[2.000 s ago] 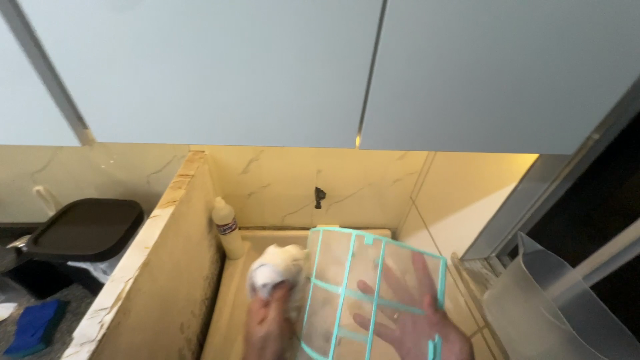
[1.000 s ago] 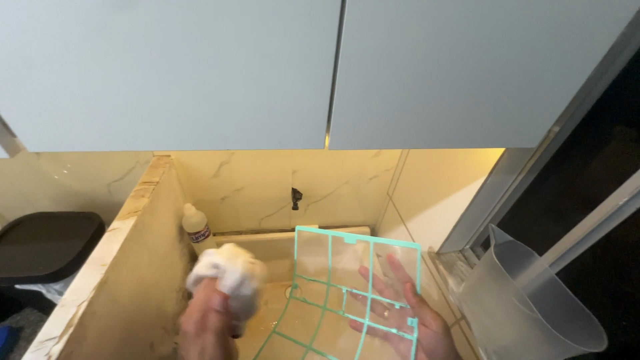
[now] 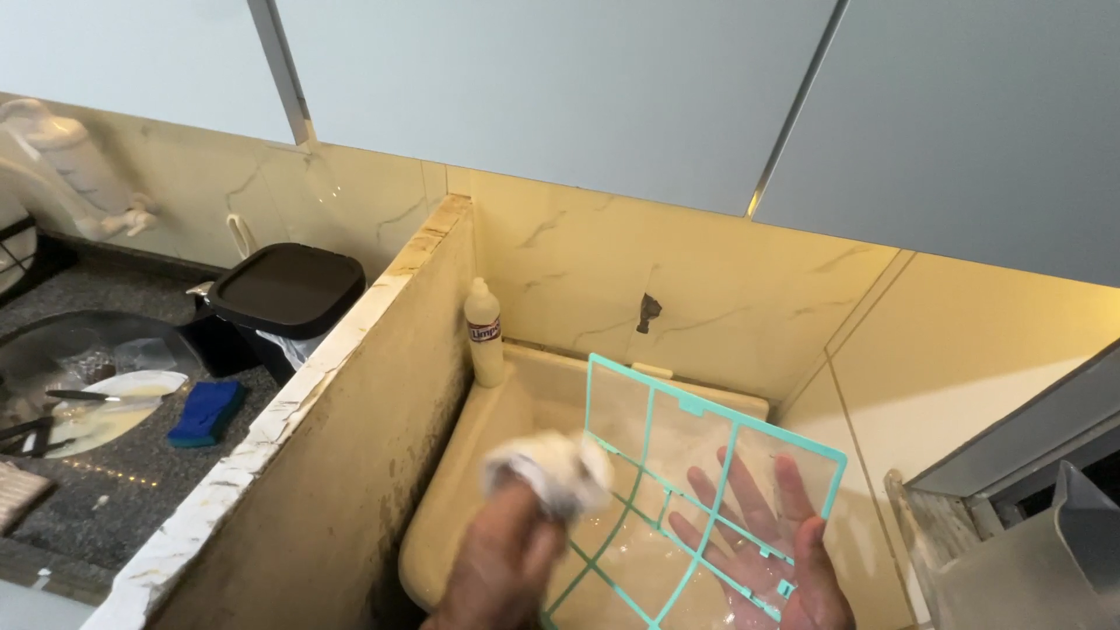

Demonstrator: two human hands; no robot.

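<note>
A mesh filter screen with a turquoise plastic frame [image 3: 691, 404] is held tilted over a cream laundry sink [image 3: 437, 525]. My right hand [image 3: 770, 542] supports it from behind at its right side, fingers spread and seen through the mesh, the thumb at the frame's right edge. Left of the screen, my left hand [image 3: 503, 551], blurred, grips a bunched white cloth [image 3: 547, 472]. The cloth is close to the screen's left edge; whether they touch is unclear. A white squeeze bottle [image 3: 484, 337] stands on the sink's back left corner.
A rough-edged partition wall [image 3: 324, 385] divides the sink from a dark granite counter [image 3: 114, 499] with a black lidded bin [image 3: 289, 289], a blue sponge [image 3: 206, 413] and a basin of dishes [image 3: 114, 402]. Cabinets [image 3: 542, 96] hang overhead. A translucent plastic container [image 3: 1024, 560] is at right.
The view has swung left, bringing the counter and its basin into sight. The cloth remains in my left hand and the screen stays with my right; the screen was more upright earlier.
</note>
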